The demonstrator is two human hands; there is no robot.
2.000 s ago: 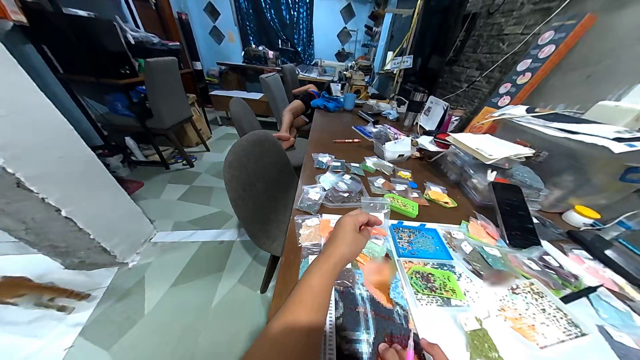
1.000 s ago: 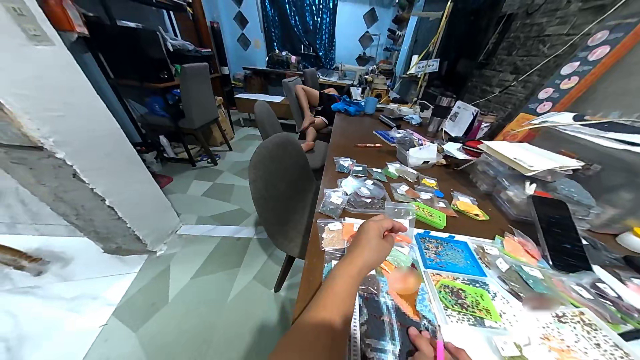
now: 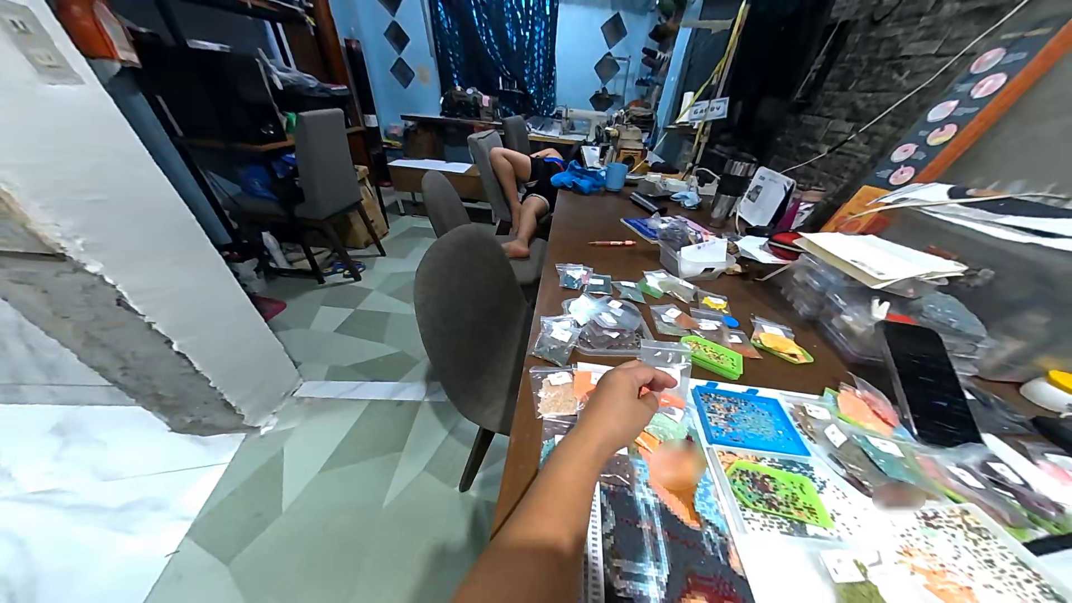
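Observation:
My left hand (image 3: 624, 406) is over the near part of the table, fingers bent together at a clear zip bag (image 3: 667, 356); whether they pinch it is unclear. Below the wrist lies a partly covered diamond-painting canvas (image 3: 662, 536) with a dark, pixel-like pattern. Right of the hand are a blue tray (image 3: 749, 420) of small beads and a green bead tray (image 3: 779, 494). Another green tray (image 3: 712, 357) sits just beyond. A small bag of pale orange beads (image 3: 559, 394) lies left of the hand. My right hand is out of view.
Small bead bags (image 3: 555, 339) spread across the brown table (image 3: 599, 219). A black phone (image 3: 930, 385) leans at the right, beside plastic containers (image 3: 837, 301). A grey chair (image 3: 469, 327) stands against the left edge. Another person (image 3: 528, 188) sits farther back.
My right hand, which held a pink pen-like tool over the canvas at the bottom in both earlier frames, has left the view. My left hand stays by the clear bag.

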